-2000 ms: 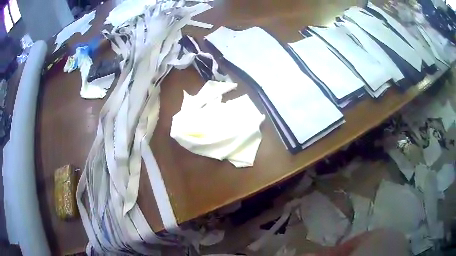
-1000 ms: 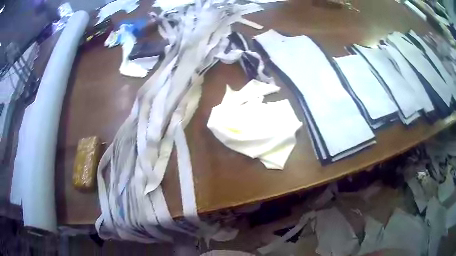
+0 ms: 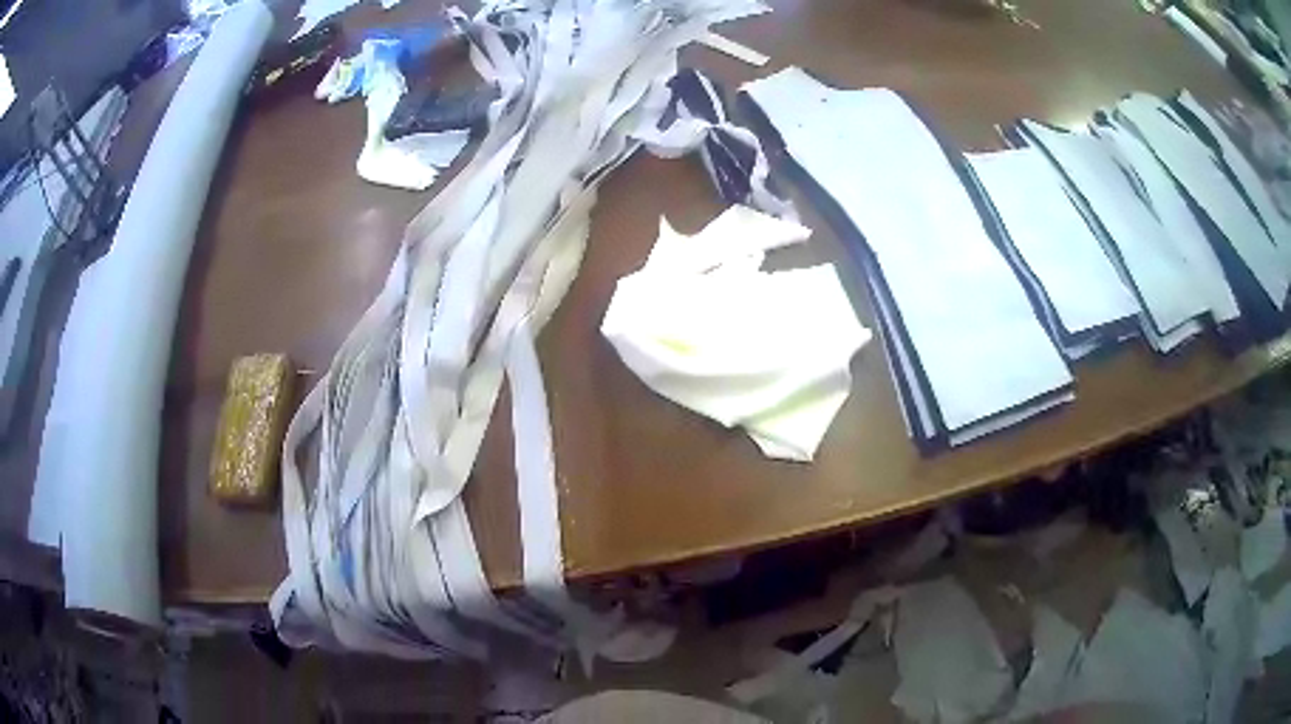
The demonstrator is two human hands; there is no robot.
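Note:
Neither of my hands can be made out. A crumpled cream cloth scrap (image 3: 736, 340) lies on the brown cutting table (image 3: 680, 502) in front of me. A long tangled bundle of white-beige fabric strips (image 3: 439, 325) runs down the table left of it and hangs over the near edge. Right of the cloth lies a stack of white cut panels (image 3: 934, 255) with navy edges showing below. More white and navy stacks (image 3: 1055, 248) lie in a row further right. A navy-white scrap (image 3: 729, 149) lies beside the strips.
A yellow-brown wrapped block (image 3: 252, 430) lies between the strips and a long white roll (image 3: 142, 325). A dark block (image 3: 446, 111) and a blue-white scrap (image 3: 389, 113) lie further back. Offcuts (image 3: 949, 637) cover the floor. A pale rounded shape at the bottom edge cannot be identified.
The view has swung left, so the table things sit further right and the whole roll shows more. A blurred skin-toned shape at the bottom right is gone. The table things look unmoved.

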